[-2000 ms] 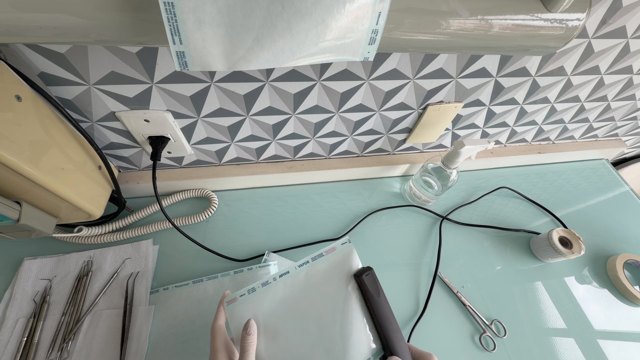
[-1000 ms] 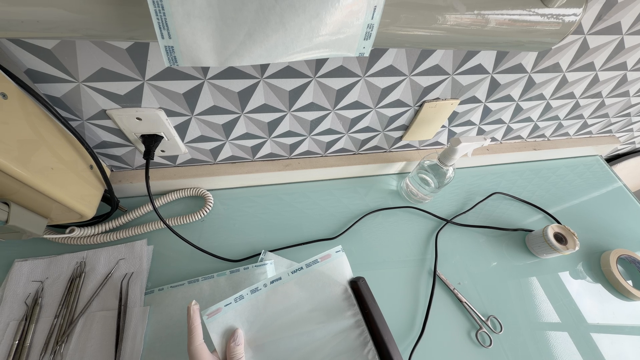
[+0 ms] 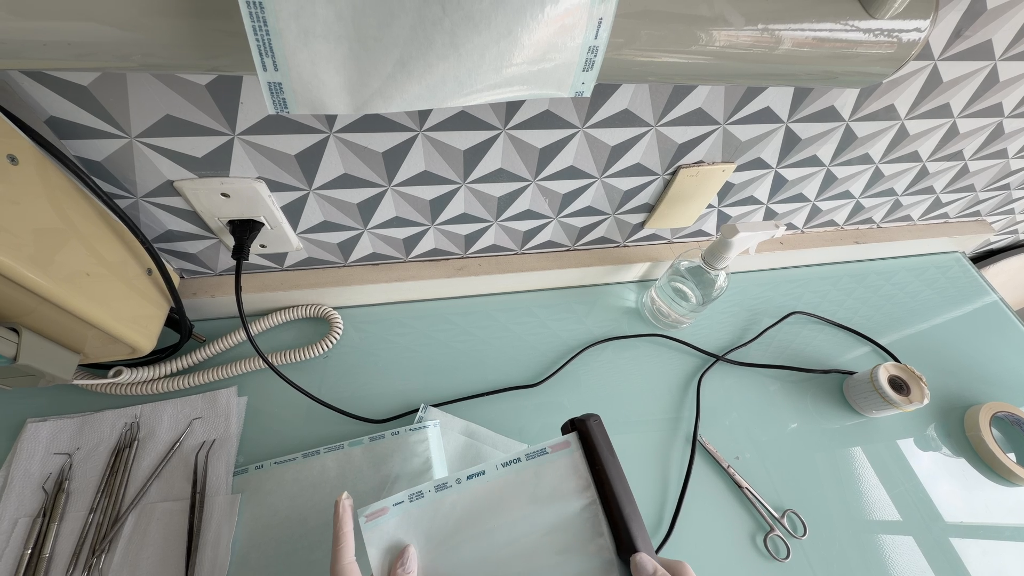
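At the bottom centre, my gloved left hand (image 3: 364, 544) holds the left side of a sterilization pouch (image 3: 488, 512), with a finger on its face. My gloved right hand (image 3: 656, 565), mostly cut off by the lower edge, grips the lower end of a dark handheld bar, likely a heat sealer (image 3: 612, 488). The bar lies along the pouch's right edge; whether its jaws are closed cannot be told. More pouch material (image 3: 320, 472) lies flat under and left of the held pouch.
Dental instruments (image 3: 112, 488) and tweezers (image 3: 197, 504) lie on paper towels at left. Scissors (image 3: 756, 500), a black cord (image 3: 696, 448), a label roll (image 3: 884, 390), masking tape (image 3: 996, 440) and a spray bottle (image 3: 692, 280) are on the glass worktop. A pouch roll (image 3: 432, 56) hangs above.
Since two seconds ago the dark bar has come to lie along the pouch's right edge, turned with its narrow side up. The pouch and my left hand have shifted slightly.
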